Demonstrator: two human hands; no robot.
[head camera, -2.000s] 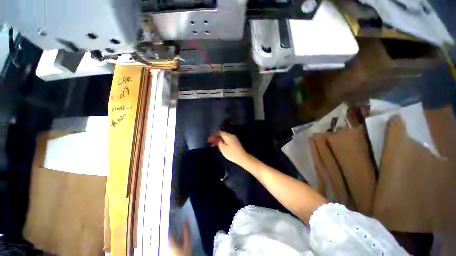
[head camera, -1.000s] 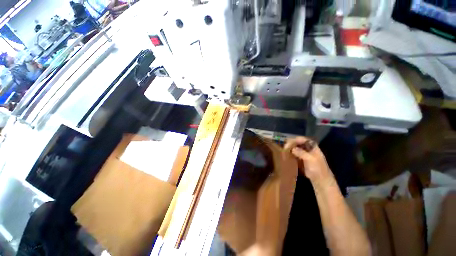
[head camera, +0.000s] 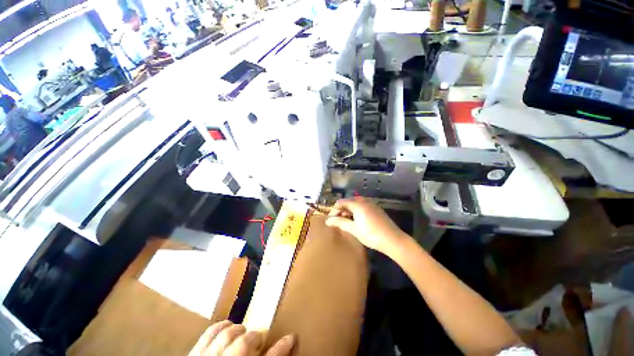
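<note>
A tan-brown panel lies draped over the right side of the long narrow template, whose yellow end with handwriting sits at the machine head. My right hand pinches the panel's far edge close under the head, with a small dark thing at the fingers that I cannot make out. My left hand is cut off by the bottom edge. Its fingers rest across the near end of the template at the panel's left edge; whether they grip the panel is unclear.
A tan-brown panel stack with a white sheet on it lies left. Red wires hang beside the template. The feed carriage and touchscreen are right. Brown and white pieces lie lower right. People are far left.
The panel has come up from beside the template onto it. My right hand has moved left, near the machine head. My left hand now lies over the template's near end. The view has tilted up.
</note>
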